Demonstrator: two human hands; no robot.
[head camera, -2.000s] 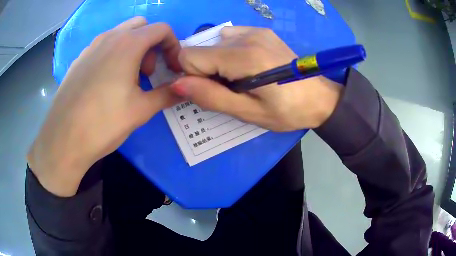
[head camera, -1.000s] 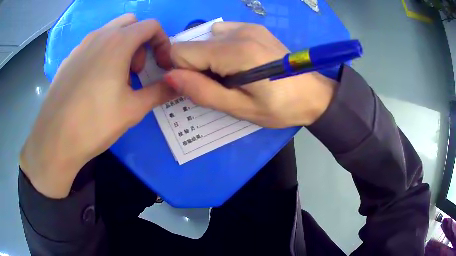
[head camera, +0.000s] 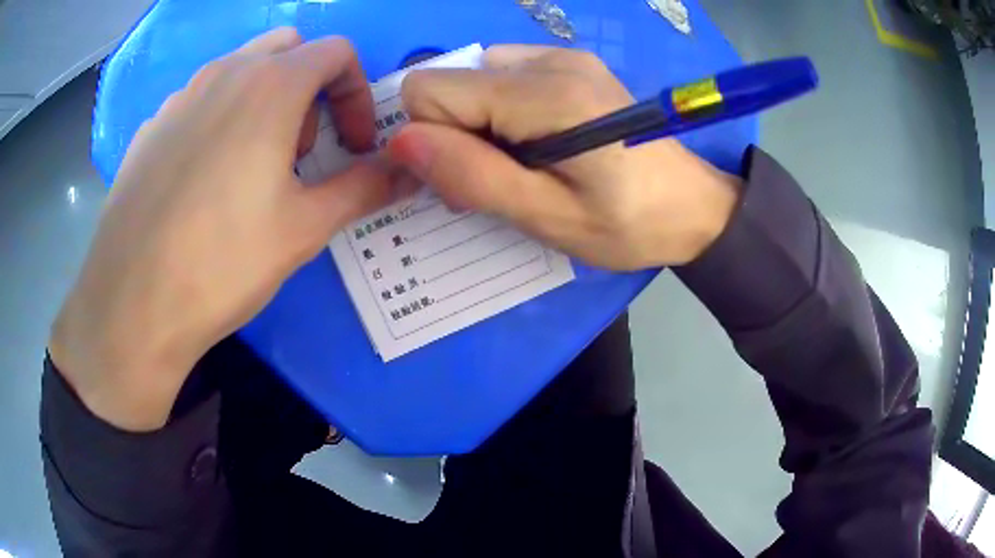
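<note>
A white label slip (head camera: 469, 262) with printed lines lies tilted on the blue stool top (head camera: 436, 392); its upper part is partly covered by both hands. My right hand (head camera: 567, 153) holds a dark pen (head camera: 698, 104) with a blue cap on its back end and a yellow band. The writing tip is hidden behind my fingers. My left hand (head camera: 207, 218) rests over the slip's left side, thumb and fingers curved apart. Its fingertips lie at the paper; whether they pinch anything cannot be told.
Small crumpled silvery-clear pieces (head camera: 548, 16) lie at the stool's far edge, one more (head camera: 672, 13) to their right. Grey floor (head camera: 818, 251) surrounds the stool, with a yellow line (head camera: 897, 35) at the upper right. A dark-framed object (head camera: 974, 360) stands at the right edge.
My right hand has shifted slightly away from my left, and the pen's capped end points further right and up. More of the slip's print shows between the hands.
</note>
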